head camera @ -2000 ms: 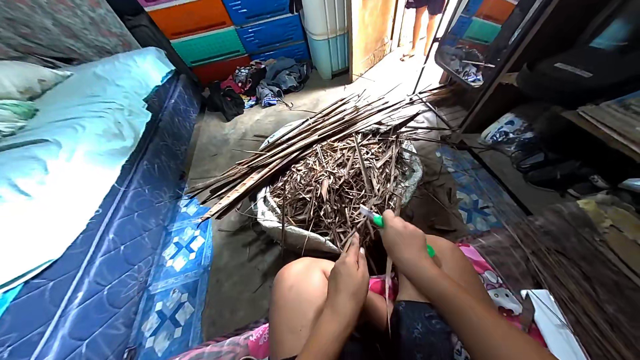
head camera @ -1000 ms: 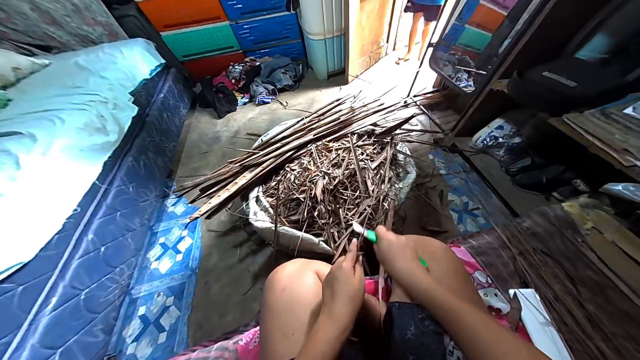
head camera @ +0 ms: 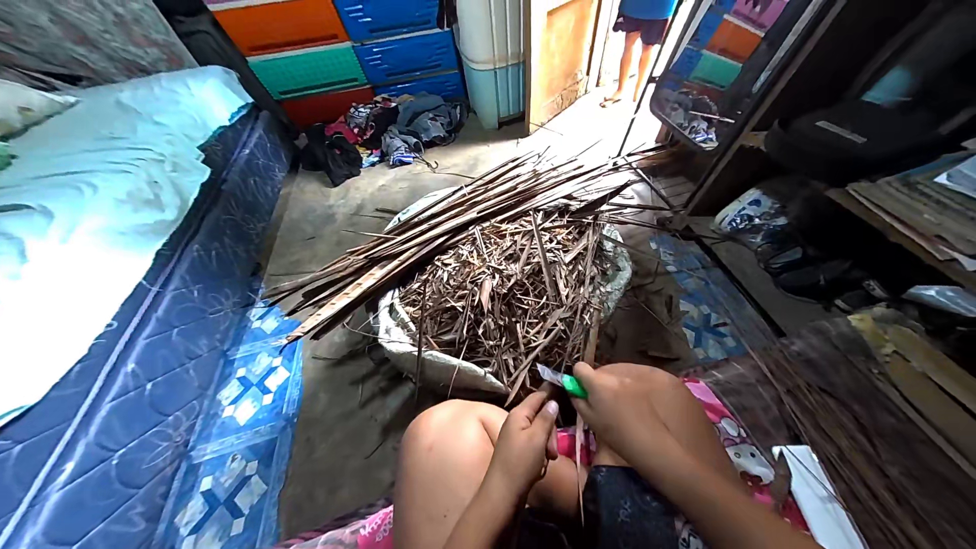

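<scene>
My right hand [head camera: 610, 393] is closed around the green handle of a knife [head camera: 563, 380], its pale blade pointing left. Just left of the blade, my left hand [head camera: 528, 431] pinches a thin brown strip of dried leaf or stalk, mostly hidden by the fingers. A narrow pale strip [head camera: 579, 465] hangs between my knees below the right hand. Beyond both hands stands a wide white sack [head camera: 446, 371], its rim rolled down, filled with short dry brown scraps [head camera: 496, 290]. Long dried stalks [head camera: 427, 236] lie in a bundle across its far left side.
A blue mattress [head camera: 191, 252] lies to the left. Clothes [head camera: 404, 126] are heaped before coloured drawers [head camera: 305, 69]. A person [head camera: 640, 38] stands in the doorway. More long thin stalks [head camera: 831, 435] lie at right, near a shelf holding papers [head camera: 915, 206] and shoes [head camera: 801, 267].
The knife in my right hand has shifted slightly relative to my left hand, and both hands stay close together. The person in the doorway has moved a little.
</scene>
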